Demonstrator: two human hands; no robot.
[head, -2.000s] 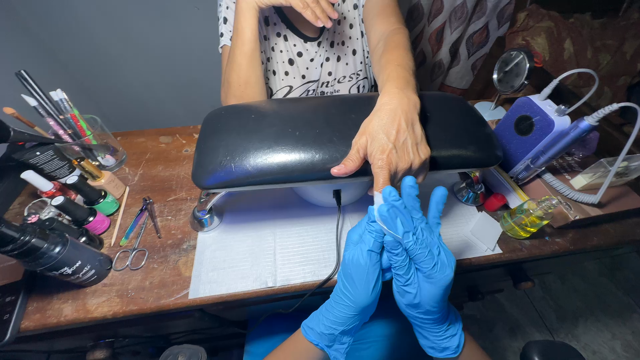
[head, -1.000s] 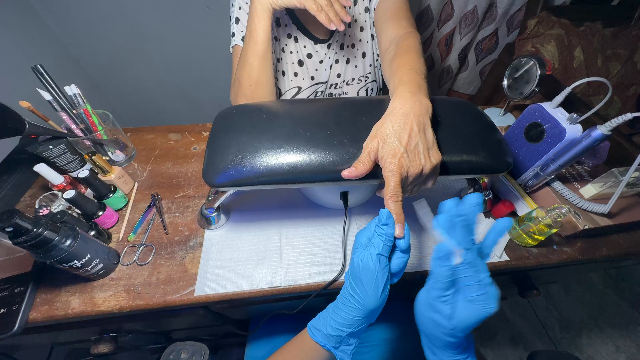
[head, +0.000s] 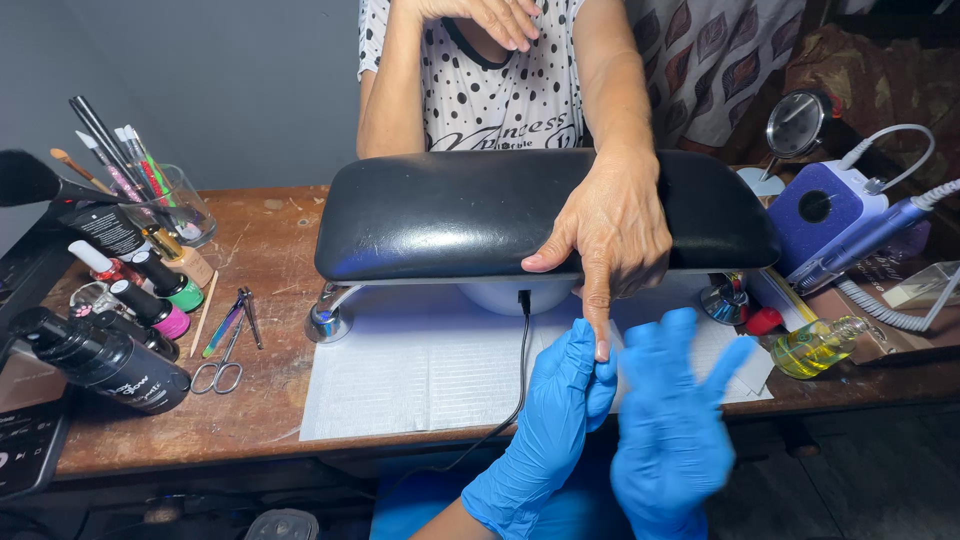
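My left hand point(head: 551, 420), in a blue glove, pinches the tip of the other person's extended index finger point(head: 598, 307) between thumb and fingers. That person's hand point(head: 619, 214) lies over the front edge of a black padded armrest point(head: 450, 217). To the right, my right hand point(head: 667, 427), also gloved in blue, is blurred, its fingers raised and partly spread. Whether it holds anything small cannot be told. Below the armrest, a white paper towel point(head: 390, 390) covers part of the wooden table.
Nail polish bottles point(head: 154, 311), small scissors point(head: 217, 375), a black pump bottle point(head: 112, 367) and a glass of brushes point(head: 180, 210) stand or lie at left. A purple nail drill unit point(head: 825, 214) and yellow oil bottle point(head: 814, 349) are at right. A black cable point(head: 517, 397) crosses the towel.
Two seconds ago both gloved hands were together at the person's fingertip, with a white piece there. My right hand has since moved away to the right, while my left still grips the finger.
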